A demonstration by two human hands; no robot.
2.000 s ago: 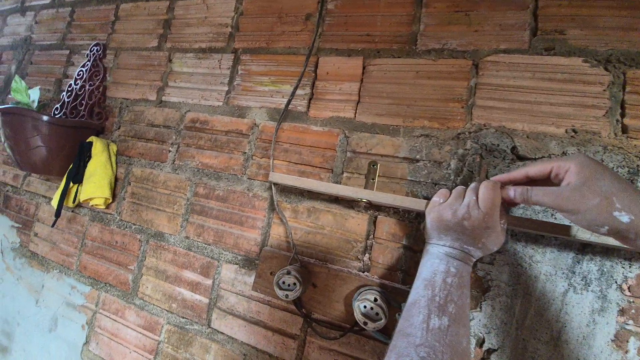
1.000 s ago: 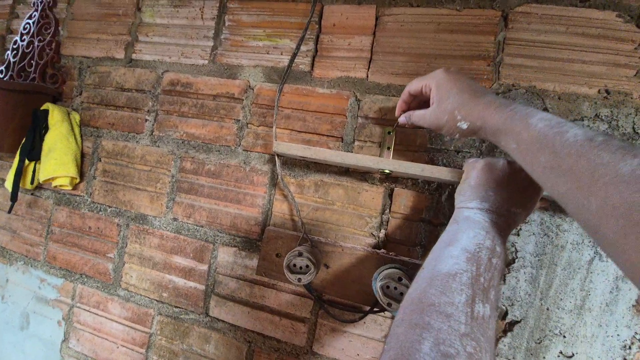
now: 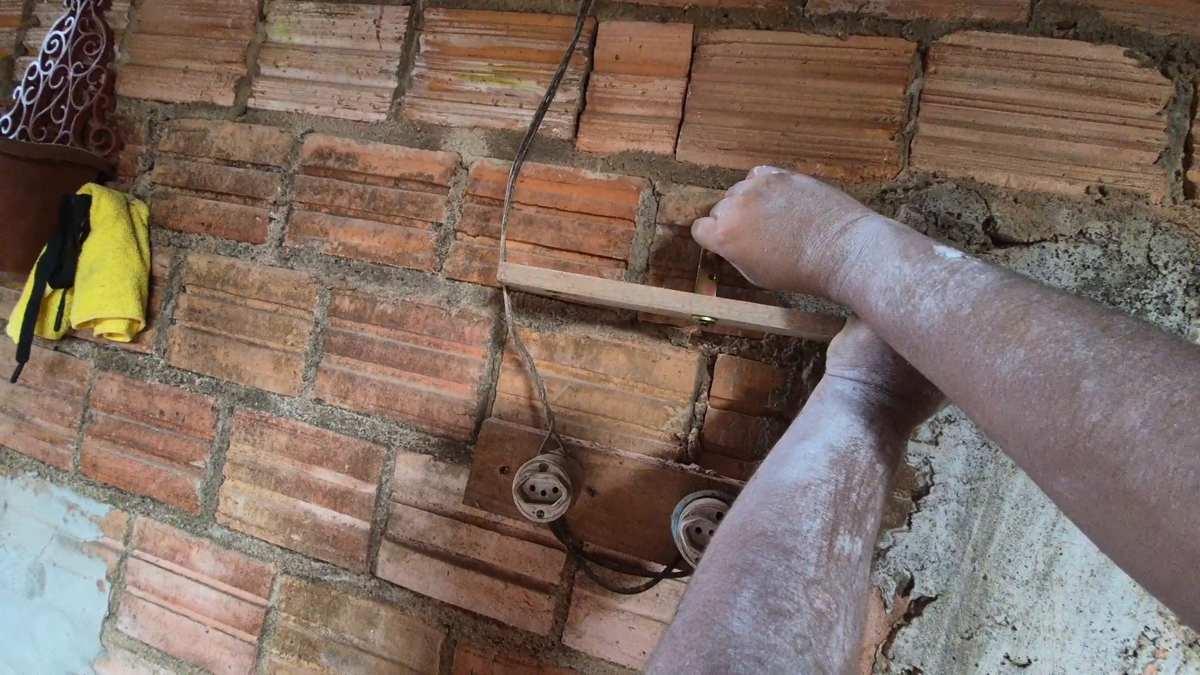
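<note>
A narrow wooden strip (image 3: 656,302) lies roughly level against the brick wall, its right part hidden by my arms. My left hand (image 3: 877,370) is at the strip's right side, crossed behind my right forearm, and appears closed around the wood. A metal bracket (image 3: 706,277) stands upright from the strip against the bricks, with a bolt head (image 3: 703,320) showing at the strip's lower edge. Above the strip, my right hand (image 3: 773,225) is curled at the top of the bracket; its fingertips and anything between them are hidden.
Below the strip, two round power sockets (image 3: 542,487) sit on a wooden board (image 3: 609,497) fixed to the bricks. A dark cable (image 3: 514,187) runs down past the strip's left end to them. A brown planter (image 3: 37,202) with a yellow cloth (image 3: 112,262) hangs at left.
My right hand has gone from beside my left hand to the bracket above the strip, and its back has turned toward the view since a second ago.
</note>
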